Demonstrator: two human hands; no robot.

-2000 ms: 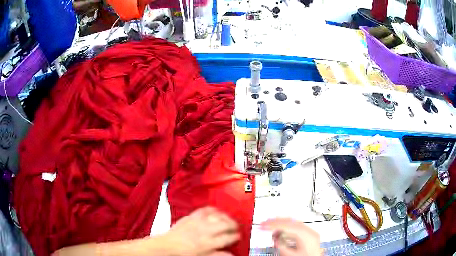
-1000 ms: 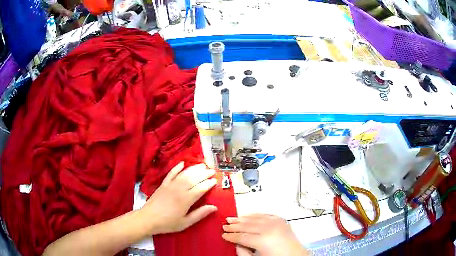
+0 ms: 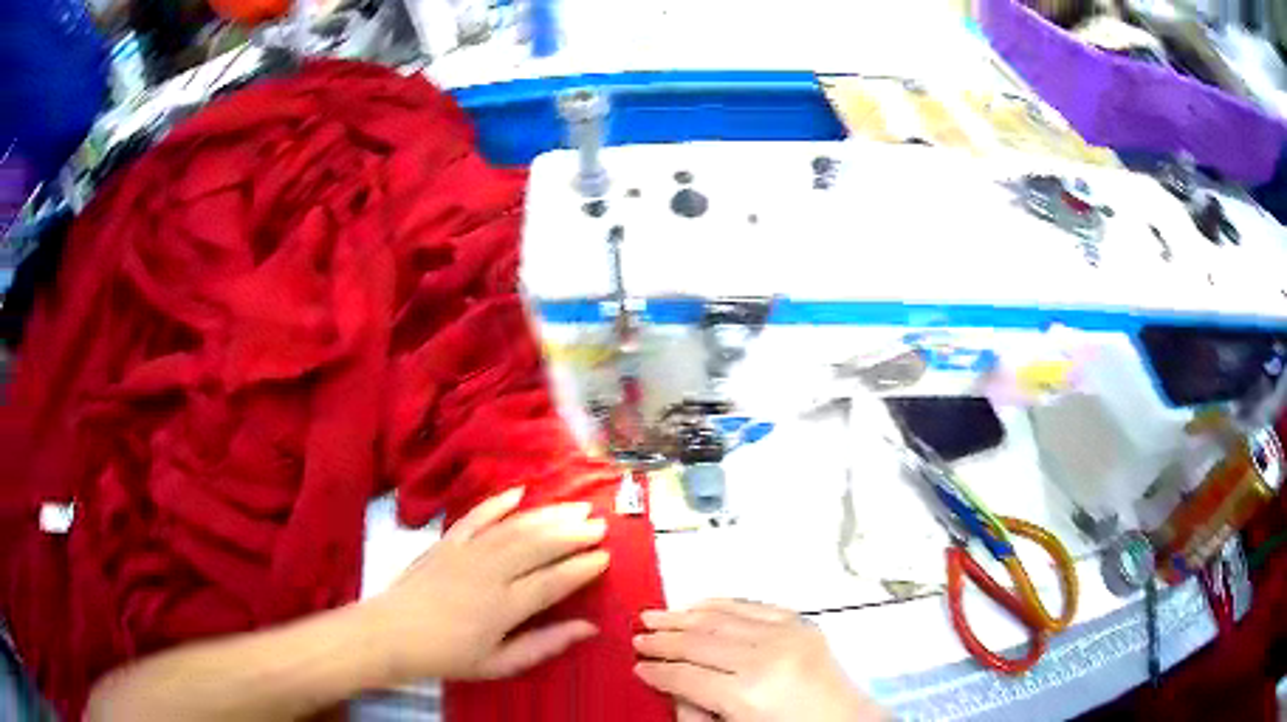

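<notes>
A red fabric panel (image 3: 558,677) lies flat in front of the sewing machine (image 3: 903,233), its upper part running under the needle area by the presser foot (image 3: 630,491). My left hand (image 3: 487,585) rests on the panel, palm down, fingers slightly spread, pointing at the presser foot. My right hand (image 3: 748,660) lies at the panel's right edge, fingertips on the fabric; whether the thumb pinches it is hidden. A large crumpled red heap (image 3: 226,339) adjoins the panel at the left, with a small white tag (image 3: 57,516).
Scissors (image 3: 1009,592) with red and orange-yellow handles lie on the machine bed, right of my right hand. A dark flat rectangle (image 3: 949,423) is above them. A ruled strip (image 3: 988,695) runs along the front edge. A purple basket (image 3: 1143,92) stands behind the machine.
Since the first frame, my left hand has moved up to near the presser foot and my right hand has come onto the fabric edge. In the last second, both hands stay almost in place while the view shifts slightly.
</notes>
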